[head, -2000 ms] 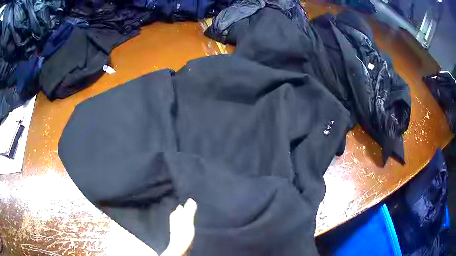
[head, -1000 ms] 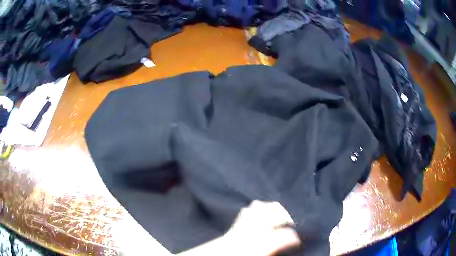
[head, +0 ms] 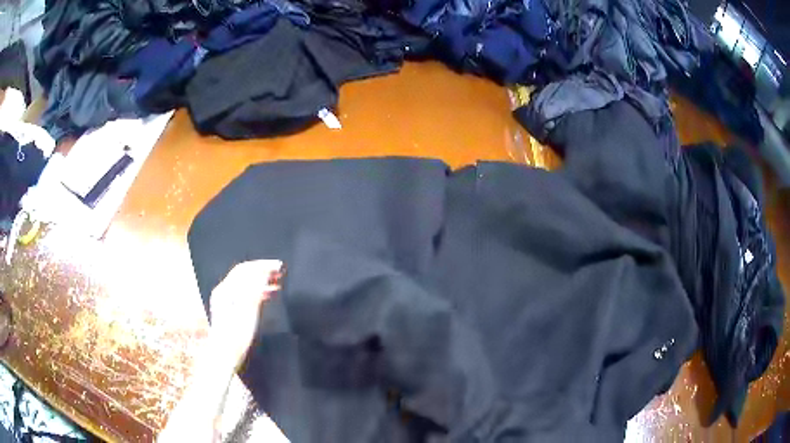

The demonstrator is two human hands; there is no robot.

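Observation:
A large matt black coat (head: 528,260) lies across the table, with a raised, blurred fold near its lower middle. A small cluster of bright dots (head: 663,349) shows on its right part. My left hand (head: 249,290) comes from the bottom left and is on the coat's left part, its fingers bent beside the raised fold. Blur hides whether the fingers grip the cloth. My right hand does not show; I cannot tell whether it is under the cloth or out of the picture.
Dark garments (head: 494,39) are heaped along the back of the table (head: 407,104). Other black coats (head: 736,268) lie at the right. White paper (head: 130,143) with a black strip (head: 108,180) and a small yellow item (head: 31,232) lie at the left. A pale, hand-like shape shows at the far left edge.
My left hand has moved from the coat's lower middle to the left and farther up. The raised fold has changed shape. The view has shifted, so the table's things sit farther right and lower.

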